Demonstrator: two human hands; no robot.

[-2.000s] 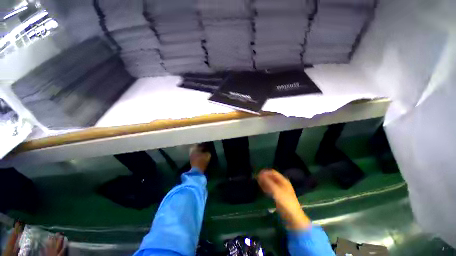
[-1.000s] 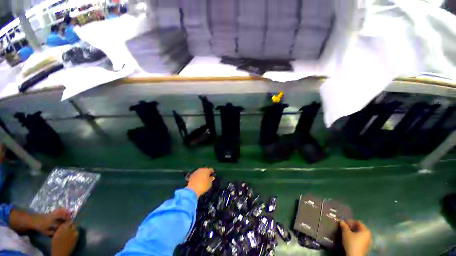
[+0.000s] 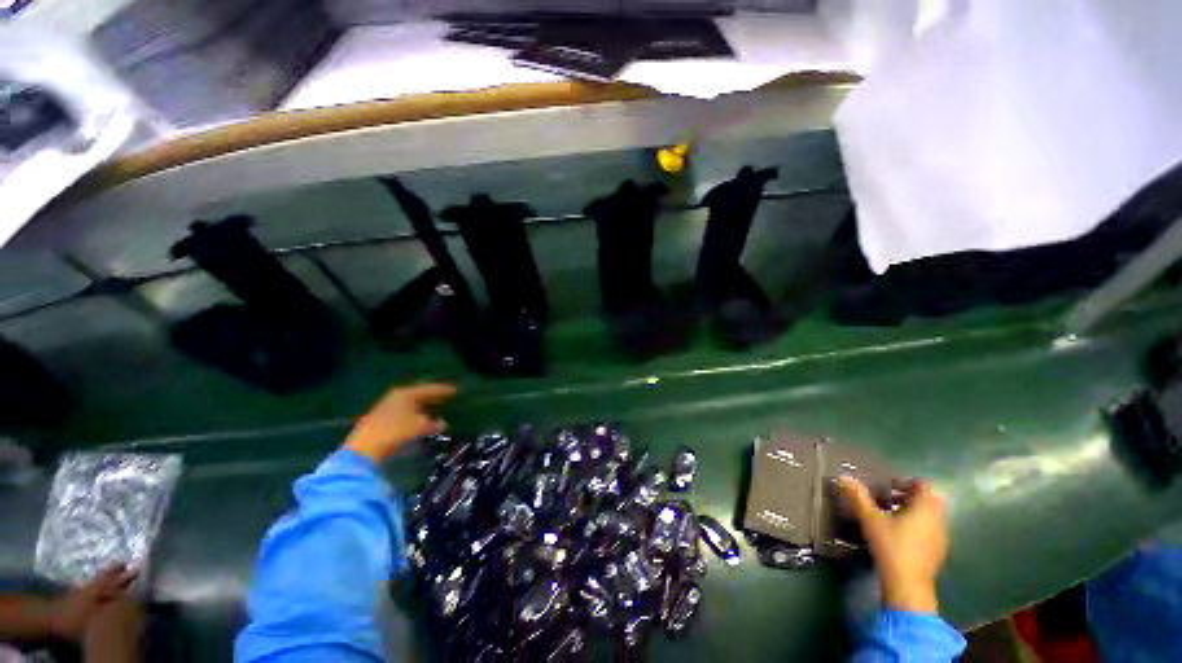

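A loose heap of shiny black bagged accessories (image 3: pixel 557 544) lies in front of me on the green belt. My left hand (image 3: pixel 405 417) is just beyond the heap's upper left edge, fingers apart, with nothing seen in it. Two low piles of dark grey-brown booklets lie side by side right of the heap, the left pile (image 3: pixel 784 490) uncovered. My right hand (image 3: pixel 894 512) has its fingers on the right pile (image 3: pixel 843 518) and partly covers it; whether it grips a booklet is unclear. A few bagged pieces (image 3: pixel 784 557) show at the piles' near edge.
Open black boxes (image 3: pixel 499 285) stand in a row along the far side. A shelf edge (image 3: pixel 389 123) runs above them, with dark printed sheets (image 3: pixel 583 49) on it. A white sheet (image 3: pixel 998 143) hangs at right. Another person's hands are by a clear bag (image 3: pixel 104 518) at left; a blue sleeve (image 3: pixel 1141 602) shows at right.
Over the last second my left hand has moved left from the heap's top, and the dark item at its fingers no longer shows. My right hand remains at the booklets. The view has shifted and tilted.
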